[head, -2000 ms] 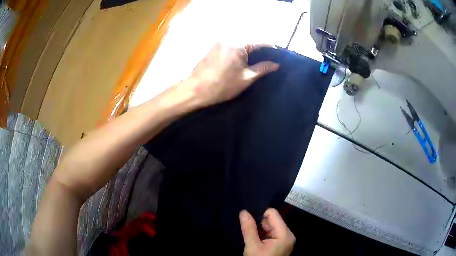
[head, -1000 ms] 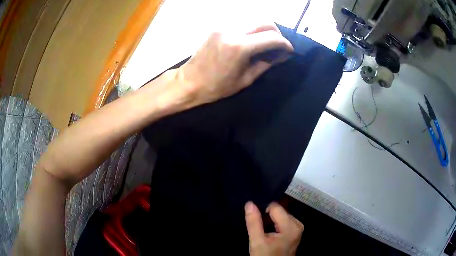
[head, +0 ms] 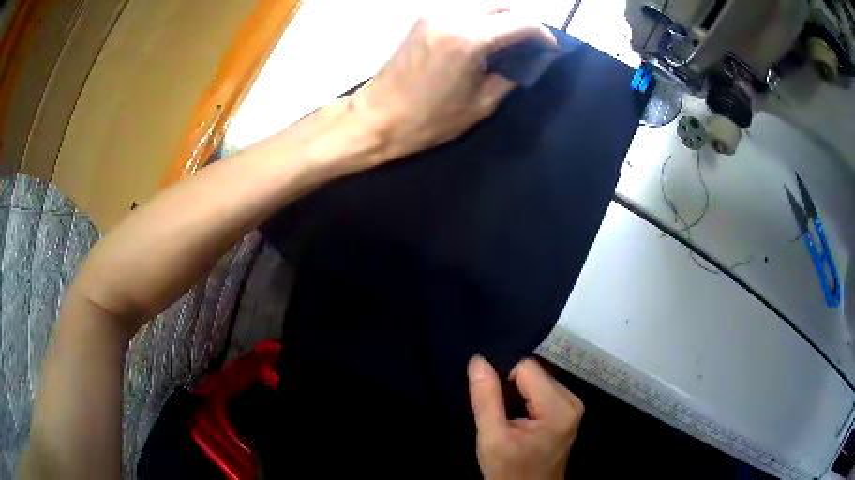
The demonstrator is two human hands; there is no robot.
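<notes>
A dark navy fabric panel (head: 469, 216) lies over the white table and hangs down over its front edge. Its upper right corner is beside the blue bit (head: 642, 78) at the presser foot of the sewing machine (head: 722, 42). My left hand (head: 450, 80) is on the panel's upper part, with a fold of cloth between thumb and fingers. My right hand (head: 525, 412) pinches the panel's edge low down, near the table's front edge. The needle tip cannot be made out.
Thread snips (head: 817, 246) with blue handles lie on the machine bed at right. Loose thread (head: 689, 220) lies left of them. A ruler strip (head: 647, 394) runs along the near table edge. Tan cardboard (head: 122, 122) with orange tape is at left. A red stool (head: 220, 422) is below.
The view has shifted, so the machine shows further right. The panel's upper corner has moved closer to the presser foot, and my left hand has gathered a fold. My right hand keeps its pinch low down.
</notes>
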